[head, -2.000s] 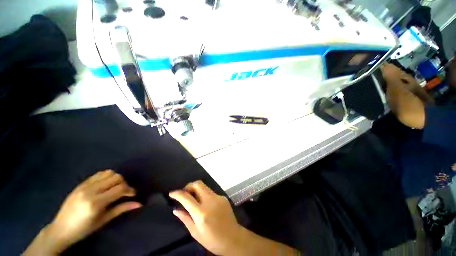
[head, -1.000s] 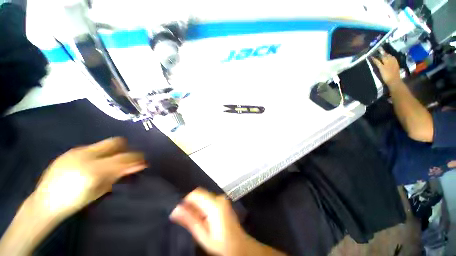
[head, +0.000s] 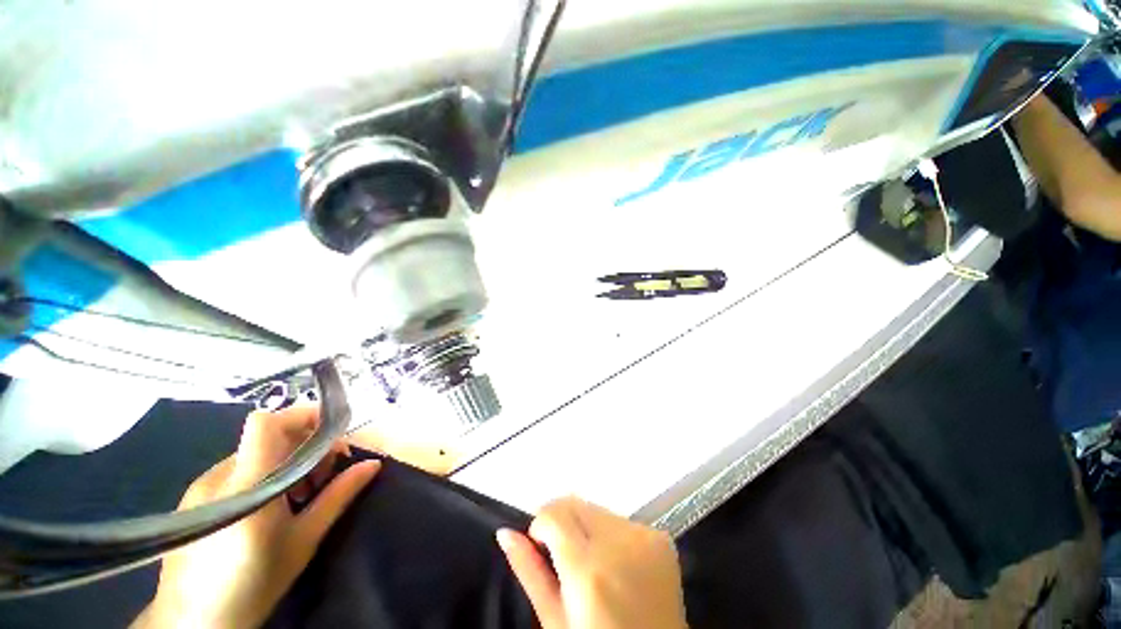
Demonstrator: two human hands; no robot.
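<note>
The black fabric panel lies under both hands and hangs over the table's front edge. My left hand pinches its folded edge close to the needle area, partly behind the chrome guard bar. My right hand pinches the same edge farther right. The white sewing machine fills the upper view, with its tension knob very close to the camera. A smaller knob sits lower. The needle and presser foot cannot be made out.
Black thread snips lie on the machine bed. A dark block with pale cord sits at the right. The ruler strip runs along the front edge. Another person's arm is at the upper right. Dark cloth hangs beyond the edge.
The view has moved much closer to the machine head. My hands have come nearer the needle area, and both now pinch the cloth's edge, which is drawn into a straight fold between them.
</note>
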